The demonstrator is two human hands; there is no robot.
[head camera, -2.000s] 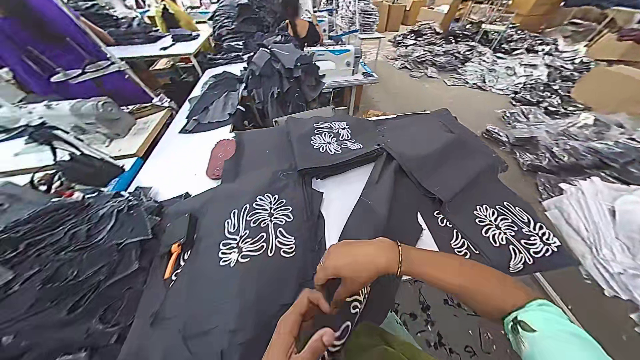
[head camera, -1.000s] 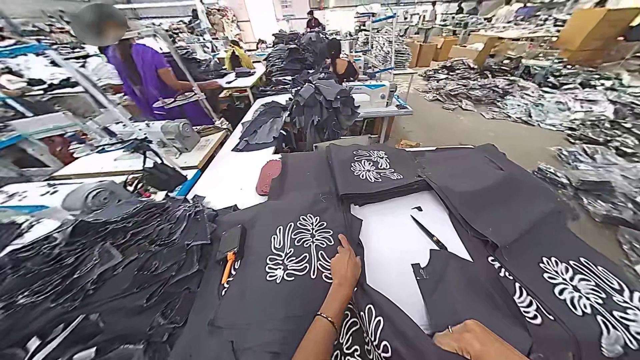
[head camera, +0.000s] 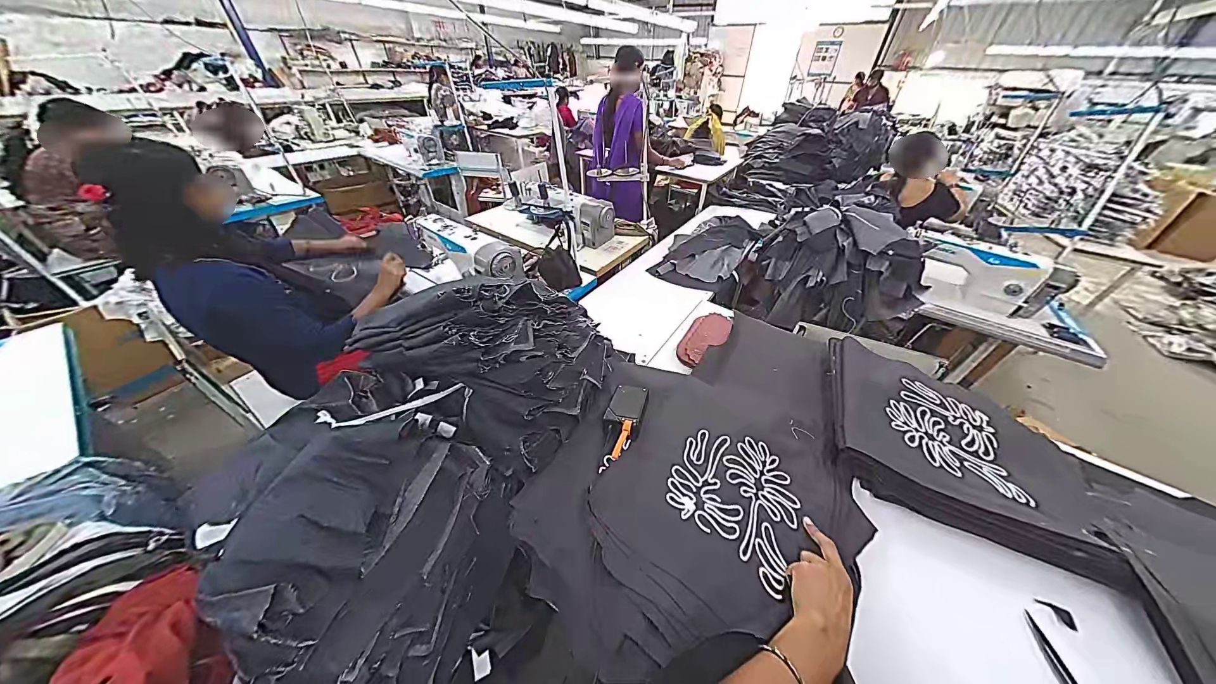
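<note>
My left hand [head camera: 819, 597], with a bangle at the wrist, rests on a dark grey fabric panel [head camera: 703, 560] stitched with a white cord motif [head camera: 741, 494]. Its index finger is extended beside the motif, and it grips nothing visible. My right hand is out of the frame. To the right lies a thick stack of similar dark panels [head camera: 959, 446], the top one also with white cord work. A small black device with an orange cord [head camera: 625, 407] sits on the left panels. Thread snips or small scissors [head camera: 1050, 641] lie on the white tabletop [head camera: 931, 589].
Heaped dark cut pieces [head camera: 351, 532] fill the left side. A reddish pad [head camera: 705, 339] lies behind the panels, with a garment heap [head camera: 826, 247] beyond. A person in blue [head camera: 252, 304] works at the left near a sewing machine [head camera: 470, 249]; another sewing machine [head camera: 993, 271] stands at the right.
The view has swung left. Both hands were together on a panel two seconds ago, then apart on separate pieces; now only my left hand shows, still on the motif panel.
</note>
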